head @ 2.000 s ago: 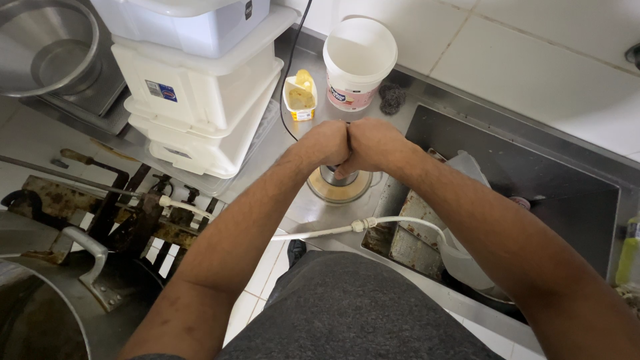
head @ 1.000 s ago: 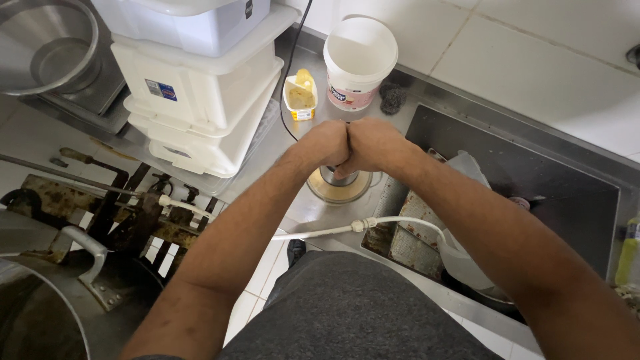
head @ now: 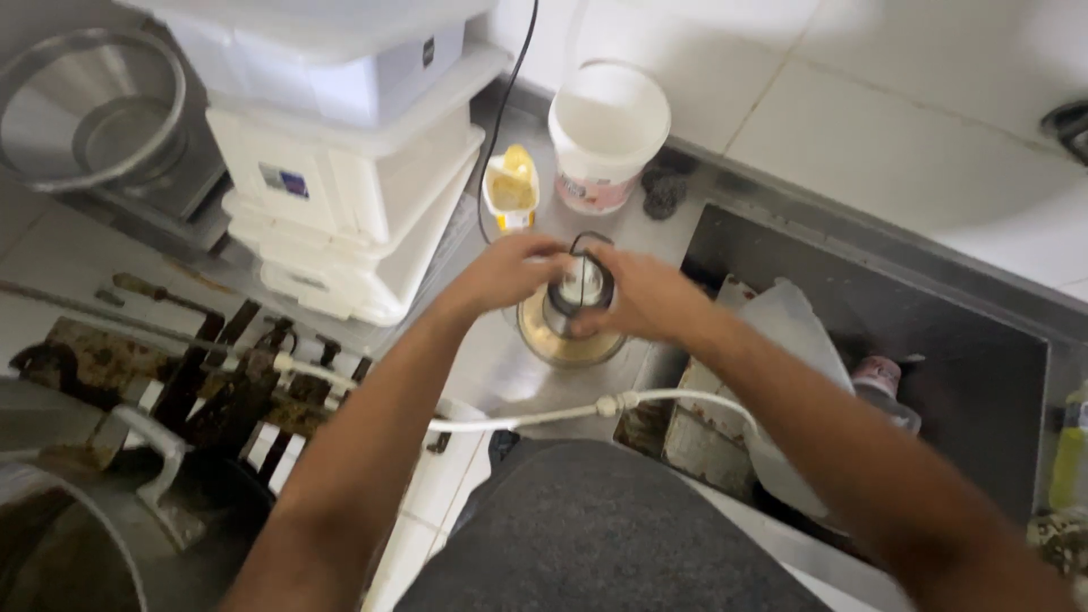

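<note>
An upright corded appliance, apparently an immersion blender point(head: 583, 285), stands in a round container of pale mixture point(head: 574, 344) on the steel counter. My right hand point(head: 642, 293) is curved around the appliance's right side, its fingers against it. On the other side my left hand point(head: 518, 270) has its fingers spread by the top; blur hides whether they touch it. A black cord point(head: 510, 93) runs up behind. Just beyond my hands are an opened tub with yellow residue point(head: 512, 189) and a white plastic bucket point(head: 608, 132).
Stacked white plastic bins point(head: 340, 187) rise at the left, near a steel bowl point(head: 93, 110). A rusty burner stand point(head: 255, 374) and large pot point(head: 68, 527) are lower left. A sink point(head: 960, 357) holds a translucent container point(head: 790, 340). A white hose point(head: 544, 416) crosses in front.
My hands were clasped together over the top of the appliance. They have moved apart to its two sides, and its top now shows between them.
</note>
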